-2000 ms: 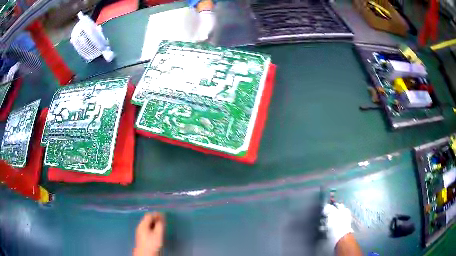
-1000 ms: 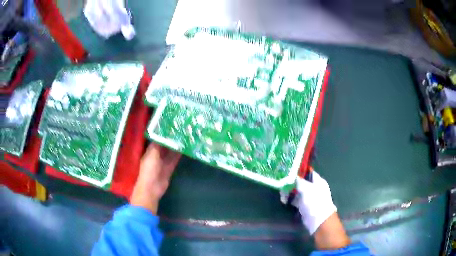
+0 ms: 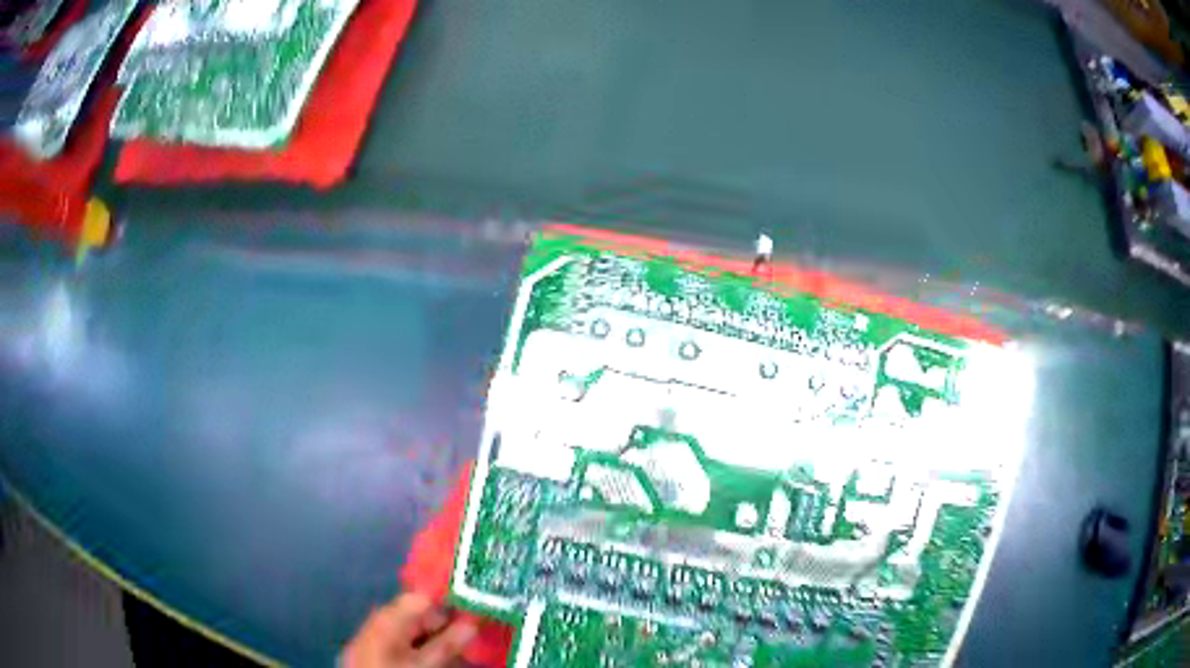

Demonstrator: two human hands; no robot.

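Observation:
A large green circuit board (image 3: pixel 731 509), solder side up, lies over a red foam pad (image 3: pixel 437 542) at the near right. Its lower part is cut off by the bottom edge. The pad shows along the far edge and at the left. Glare whitens much of the board. A small white-tipped connector (image 3: pixel 763 244) sticks out past the far edge. My bare left hand (image 3: pixel 415 636) is at the bottom edge, its fingers closed on the pad beside the board's left side. My right hand is not in view.
Another green board (image 3: pixel 228 78) lies on a red pad at the upper left, with a partly visible board (image 3: pixel 65 85) beside it. A yellow-tipped red post (image 3: pixel 94 225) stands at the left. Assembled boards (image 3: pixel 1155 157) line the right. A small black object (image 3: pixel 1105 542) lies at the right.
The held board and pad have come off the far mat toward me, now turned and further right. My left hand is lower; my right hand has left the picture. The view has shifted.

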